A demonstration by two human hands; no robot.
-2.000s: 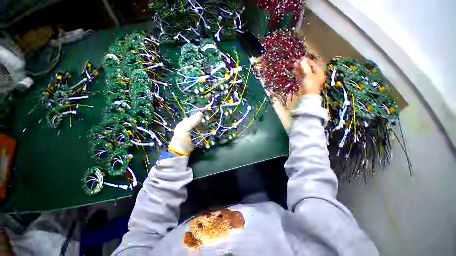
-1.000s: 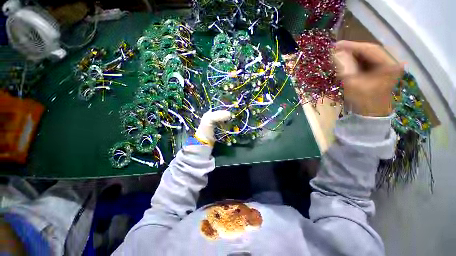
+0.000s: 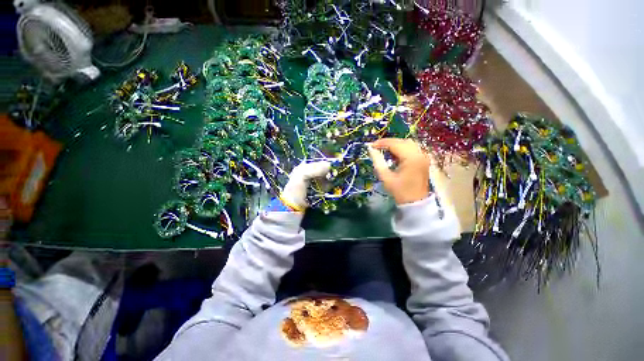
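Note:
A group of green ring coils [image 3: 328, 81] with white and yellow lead wires lies in front of me on the green bench. My left hand [image 3: 303, 185], in a white glove with a yellow cuff edge, is at the near left side of this group, its fingers on the wires. It seems to hold a coil, but the fingers hide most of it. My bare right hand [image 3: 402, 168] is at the right side of the same wires, thumb and forefinger pinched together. What is between the fingertips is too small to tell. A crimson pile of small parts [image 3: 452, 109] lies behind and right of my right hand.
Long rows of green coils [image 3: 233, 116] lie left of the work, with a small coil group [image 3: 145, 106] further left. A dark coil pile [image 3: 339, 28] is at the back. A coil bundle [image 3: 537, 176] hangs at right. A white fan [image 3: 55, 42] and orange tray [image 3: 21, 166] are at left.
My right hand has moved left from the crimson pile to the wires by my left hand. My left hand stays at the coil group. The view has shifted left, showing the fan fully.

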